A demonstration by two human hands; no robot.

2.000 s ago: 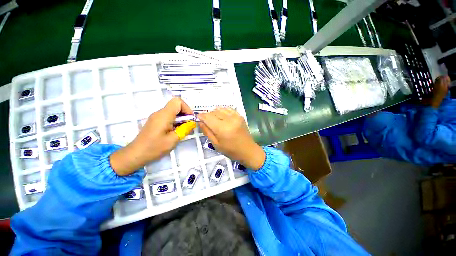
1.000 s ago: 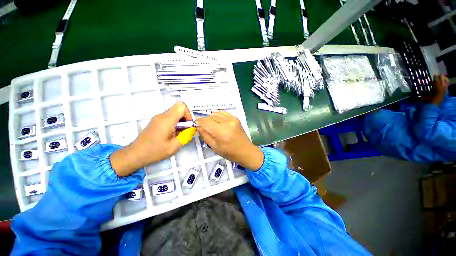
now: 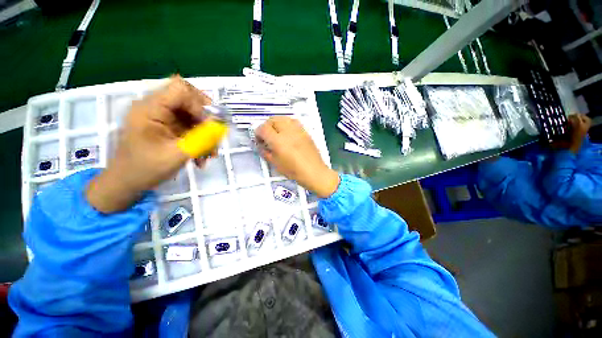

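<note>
My left hand [image 3: 155, 135] is raised over the white compartment tray [image 3: 158, 290], blurred, and holds the yellow-gripped tool [image 3: 203, 138]. A small pale piece shows at its fingertips, too blurred to tell. My right hand [image 3: 290, 150] is over the tray at the near edge of the stacked white watch straps [image 3: 257, 100], fingers bent downward; whether it pinches a strap cannot be told. Small silver-white watch heads with dark oval windows lie singly in tray pockets, such as this watch head [image 3: 286, 193] below my right hand. My left arm hides part of the tray.
Right of the tray lie a loose strap pile [image 3: 383, 112], clear plastic packs [image 3: 465, 119] and a black tray [image 3: 546, 99]. Beyond is the green conveyor belt [image 3: 178, 36] with assembled watches. A slanting grey post [image 3: 455, 39] rises there. Another person's blue sleeve [image 3: 528, 188] is at right.
My hands, together over the tray before, have parted. My left hand has lifted and moved left with the yellow tool; my right hand has moved up to the strap stack. Watches on the belt have shifted left.
</note>
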